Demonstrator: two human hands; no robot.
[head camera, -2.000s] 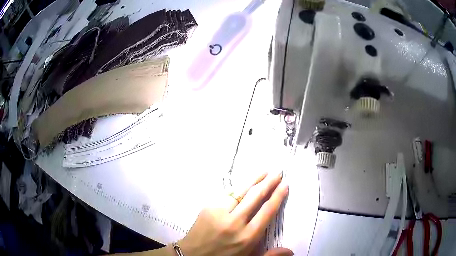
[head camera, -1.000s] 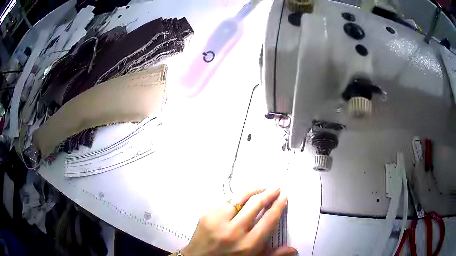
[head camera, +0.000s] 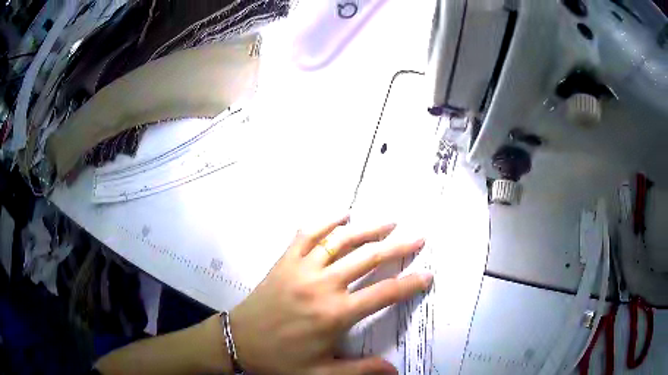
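Note:
My left hand (head camera: 322, 293) lies flat, fingers spread, on a white strip with dark parallel lines (head camera: 416, 329) in front of the presser foot (head camera: 444, 155). It presses the strip down and hides part of it. The strip's far end is lost in the glare near the needle. A wider white sheet (head camera: 458, 293) lies along the strip's right side. My right hand is not in view.
A curved white strip (head camera: 165, 162), beige fabric (head camera: 165, 88) and dark frayed fabric (head camera: 117, 51) lie left. The machine head (head camera: 472, 58) stands right, with a pink-white lamp (head camera: 333, 36) beyond. Red-handled scissors (head camera: 639, 333), a small red tool (head camera: 639, 201) and narrow strips (head camera: 597, 271) lie far right.
The view has shifted, so the machine and table sit higher in the picture. My left hand's fingers have spread apart, and more of the lined strip shows beside them.

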